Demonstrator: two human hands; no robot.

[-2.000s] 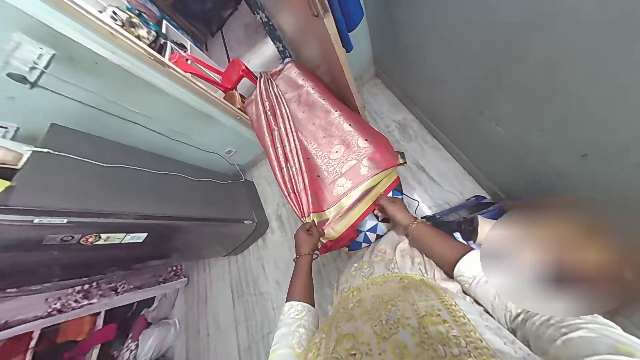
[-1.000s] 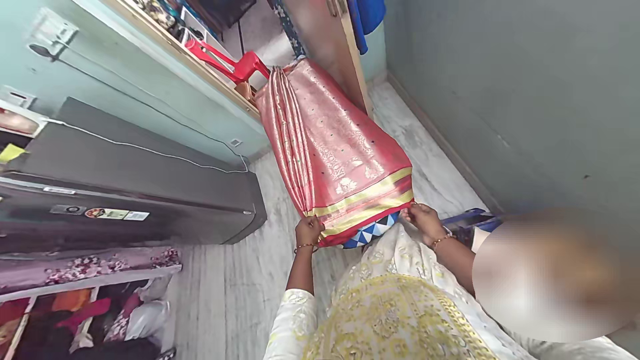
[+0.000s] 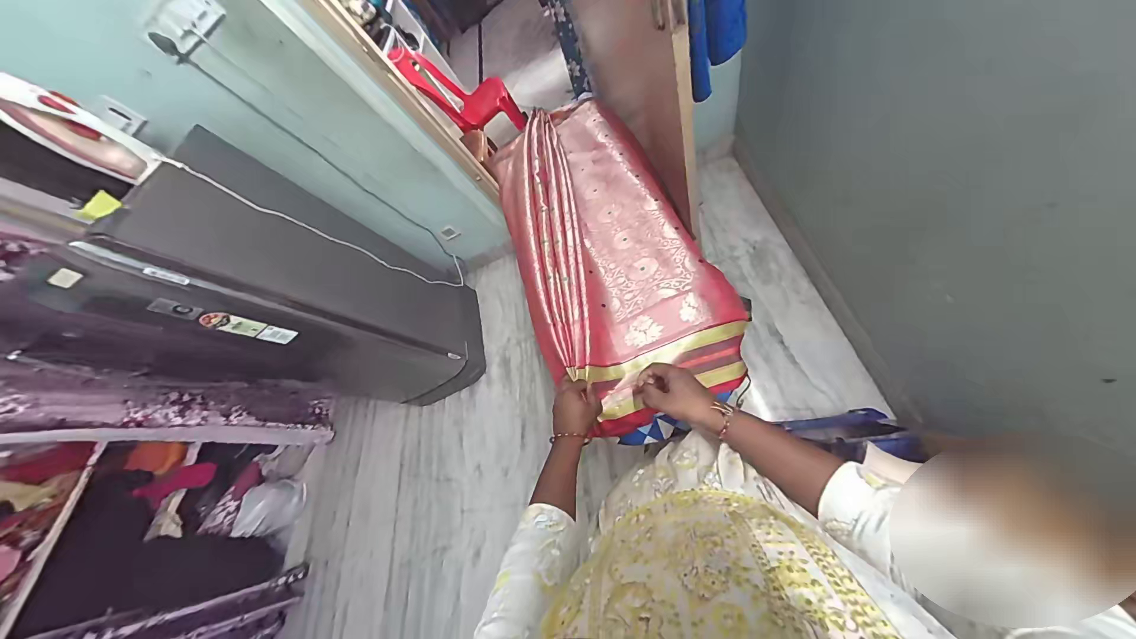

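A pink-red silk sari (image 3: 630, 248) with gold motifs and yellow border stripes lies stretched out in front of me, over a support that is mostly hidden. Narrow lengthwise pleats run along its left side. My left hand (image 3: 576, 406) grips the gathered pleat ends at the near left corner. Over the near border, right of the left hand, is my right hand (image 3: 672, 390), its fingers bent; whether they pinch any fabric is unclear. Blue and white patterned cloth (image 3: 655, 431) shows beneath the near edge of the sari.
A dark refrigerator (image 3: 293, 266) stands to the left, with a white cable over it. Shelves of clothes (image 3: 177, 497) are at the lower left. A red plastic chair (image 3: 475, 102) is beyond the sari, near a wooden door (image 3: 643, 98). A grey wall (image 3: 941, 204) rises on the right.
My right hand has moved left from the right corner of the sari's near edge to the middle of the border. My left hand stays at the pleat ends.
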